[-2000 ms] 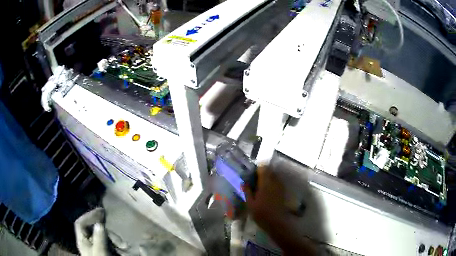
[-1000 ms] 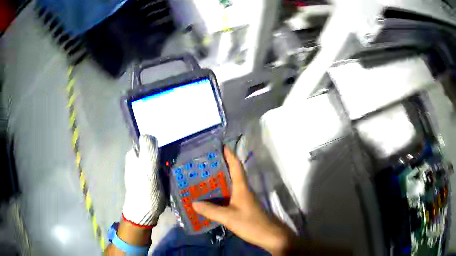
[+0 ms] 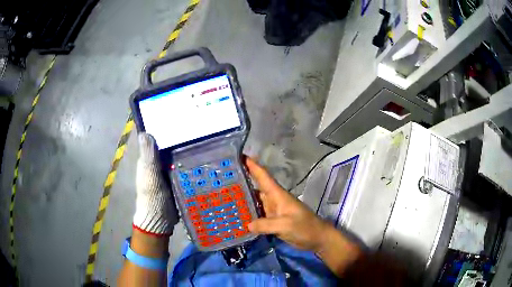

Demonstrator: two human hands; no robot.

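Observation:
A grey handheld controller [image 3: 193, 151] with a top handle is held upright in front of me. Its bright screen [image 3: 191, 112] shows small text lines at the upper right. Blue and orange-red keys fill the lower part. My left hand [image 3: 151, 193], in an off-white knit glove with a red cuff edge, grips the controller's left side with the thumb near the screen's lower left corner. My bare right hand [image 3: 286, 216] holds the right edge, fingers behind it, thumb at the lower right keys.
White machine cabinets [image 3: 359, 106] stand on the right, with a grey-white frame arm above. Part of a circuit board [image 3: 469, 274] shows at the lower right corner. Yellow-black floor tape [image 3: 112, 174] runs along the left. Dark cloth [image 3: 300, 19] hangs at the top.
The view has swung from the machine and boards down to the floor. Both hands now hold the controller; two seconds ago only the right hand was at it. The right thumb has shifted right across the keys.

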